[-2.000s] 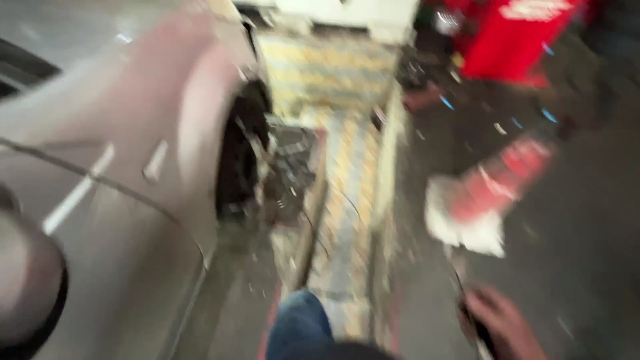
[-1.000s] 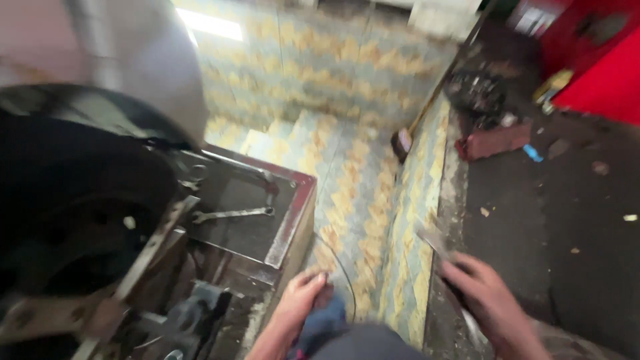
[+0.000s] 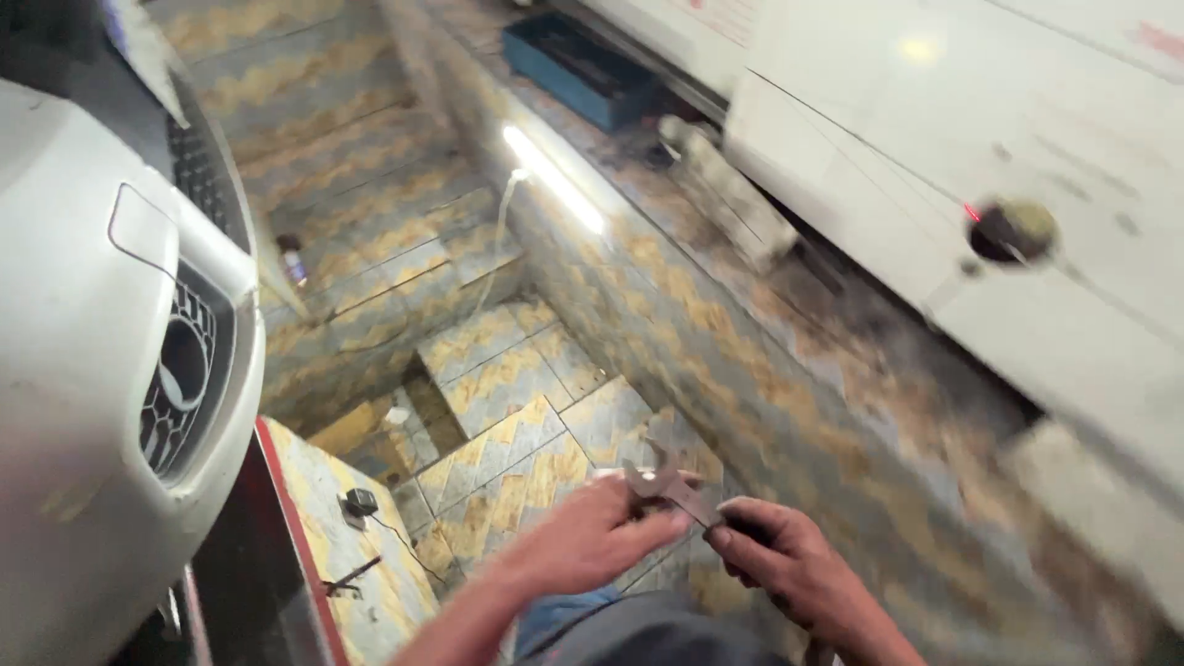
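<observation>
A metal open-end wrench [image 3: 680, 490] lies between my two hands at the lower middle of the head view, its open jaw pointing up and left. My right hand [image 3: 772, 555] grips the wrench's shaft between thumb and fingers. Beside the jaw, my left hand [image 3: 615, 532] has its fingers curled under or behind the wrench; blur hides whether they close on it. The far end of the wrench is hidden by the right hand.
A silver car's front bumper [image 3: 74, 305] fills the left. Tiled steps [image 3: 504, 453] go down into a pit, with a lit tube lamp [image 3: 555, 180] on its wall. A blue tray [image 3: 578, 69] and a white cabinet [image 3: 906, 120] stand beyond the edge. A small black object [image 3: 359, 502] sits on a red-edged tiled ledge.
My hands have come together at the wrench; a second ago they were apart, with a tool in the right. The view has swung strongly, from the wheel side to the bumper and steps.
</observation>
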